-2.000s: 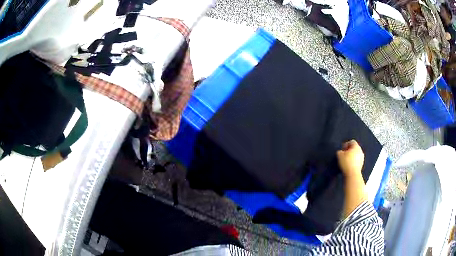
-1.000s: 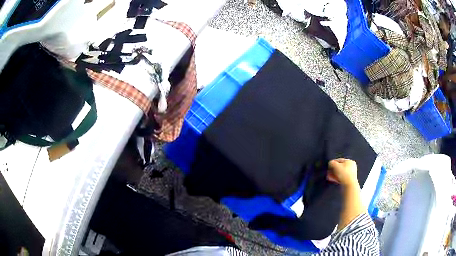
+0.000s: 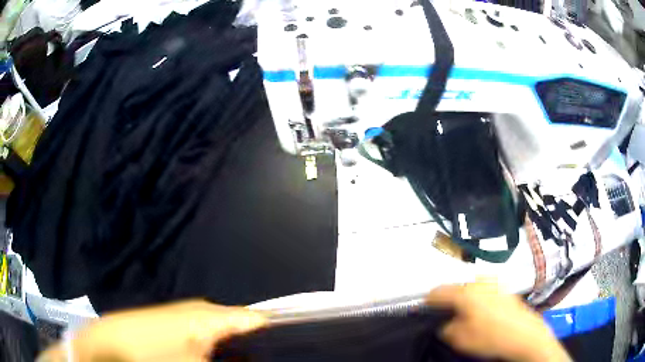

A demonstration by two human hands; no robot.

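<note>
Both hands are blurred at the near table edge. A black cut panel is stretched between them, cut off by the bottom edge. My left hand holds its left end and my right hand holds its right end. The black garment body lies gathered on the table left of the needle, with a small white label. Its flat part, with a straight right border, runs up to the presser foot of the white sewing machine head.
A black strap with a pouch and green cord hangs over the machine arm. Black and white scraps and checked tape lie at the right. A blue crate is at the lower right. The table edge ruler runs beyond the hands.
The view has swung from the crate at the right to the machine. The hand that was on the panels over the crate is now at the table edge, and both hands hold a black panel.
</note>
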